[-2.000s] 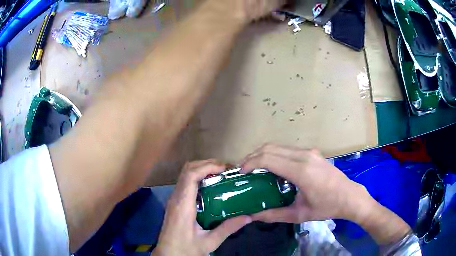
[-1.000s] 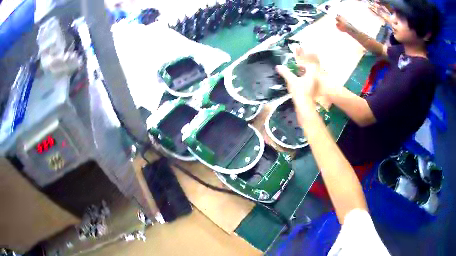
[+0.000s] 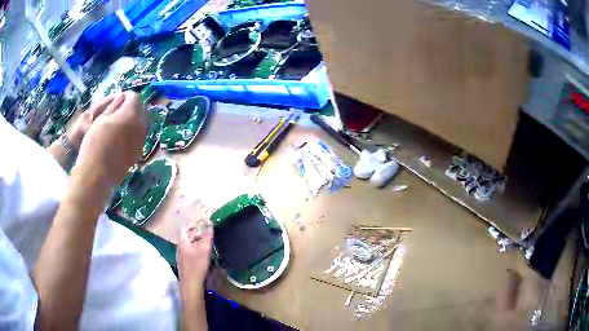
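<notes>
A green model car body (image 3: 248, 242) with a silver rim and dark central opening is on the brown cardboard near the bench's front edge. My left hand (image 3: 196, 249) is at its left edge, fingers closed at the rim; the exact grip is blurred. My right hand (image 3: 516, 294) is a faint blur at the lower right, and its fingers cannot be made out. A glue palette (image 3: 329, 275) with a small translucent cup (image 3: 358, 249) and thin pale sticks is to the right of the body.
Another person's hands (image 3: 116, 126) are at the left beside more green bodies (image 3: 152, 187). A blue tray (image 3: 258, 92) holds bodies at the back. A yellow-black knife (image 3: 271, 140), cotton swabs (image 3: 321, 169), white lumps (image 3: 376, 167) and loose trim parts (image 3: 476, 178) are behind the palette. A cardboard flap (image 3: 420, 71) stands there.
The view has swung from the neighbour and stacked bodies on the right to the left of the bench. An outstretched arm was at those bodies; now my left hand is at another body.
</notes>
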